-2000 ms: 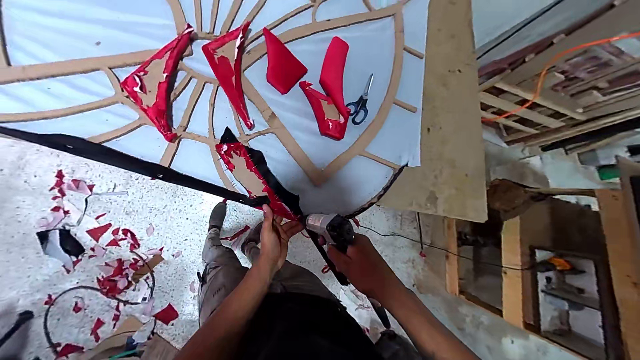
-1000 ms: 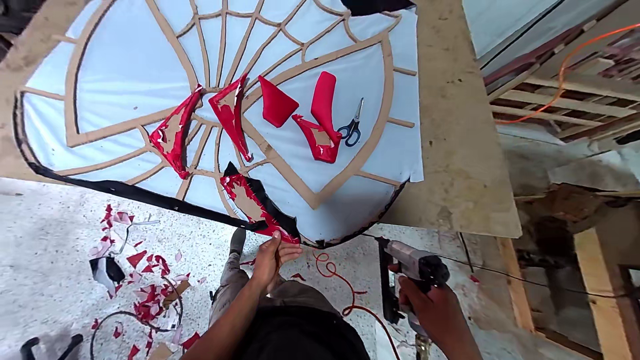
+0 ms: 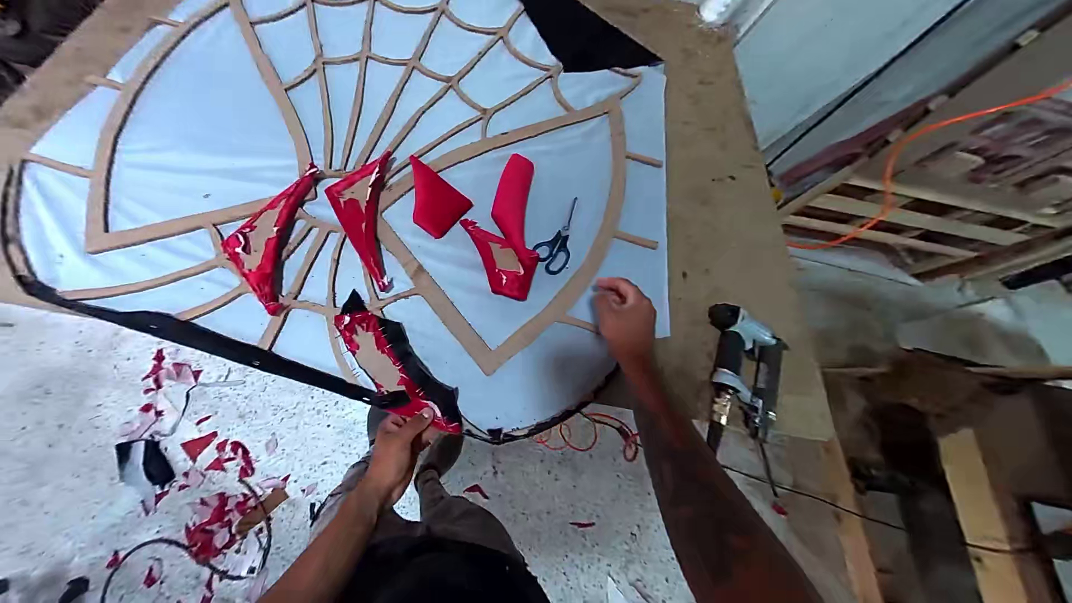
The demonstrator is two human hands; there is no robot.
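My left hand (image 3: 404, 444) grips the near end of a stapled panel wrapped in red and black fabric (image 3: 381, 360), back side up at the table's near edge. My right hand (image 3: 626, 314), fingers curled with nothing visible in them, is over the white cloth near the curved wooden strip, short of the scissors (image 3: 556, 251). A pneumatic staple gun (image 3: 744, 368) lies on the board to the right. Several red-covered pieces (image 3: 440, 201) rest on the spiderweb-like wooden frame (image 3: 494, 356); some show bare backing board.
Black fabric (image 3: 586, 38) lies at the far edge of the brown board (image 3: 712, 193). Red scraps (image 3: 213, 519) litter the speckled floor at left. A coiled orange air hose (image 3: 586, 431) hangs below the table edge. Wooden slats (image 3: 888, 222) stand at right.
My right hand has let go of the staple gun, which now lies on the board, and has moved left over the cloth. My left hand still holds the red and black panel.
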